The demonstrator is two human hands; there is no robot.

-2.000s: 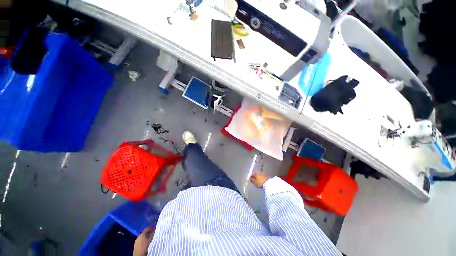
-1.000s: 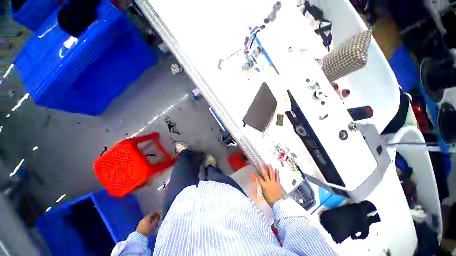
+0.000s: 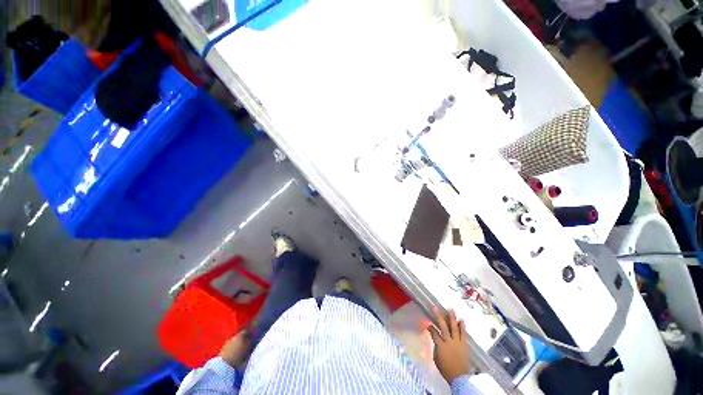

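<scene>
My right hand (image 3: 449, 345) is at the front edge of the white sewing table (image 3: 339, 202), fingers apart and nothing seen in it. My left hand (image 3: 237, 347) is low beside my body, at the near edge of the red plastic stool (image 3: 196, 324). Its fingers are partly hidden, so I cannot tell whether it touches or grips the stool. The white sewing machine (image 3: 539, 254) lies beyond my right hand, with a dark flat rectangle (image 3: 425, 222) near its needle area. Black fabric (image 3: 574, 376) lies at the lower right, partly hidden by the machine.
A large blue crate (image 3: 146, 177) with black fabric (image 3: 131, 89) on top stands at the upper left. Another blue crate (image 3: 146, 383) is cut off at the bottom. A red thing (image 3: 391, 290) shows under the table edge. A checkered cone (image 3: 551, 144) lies in the white trough (image 3: 617, 162).
The view has swung along the table, showing more of its far left part. My right hand came up from beside my body to the table edge. My left hand now overlaps the stool's edge.
</scene>
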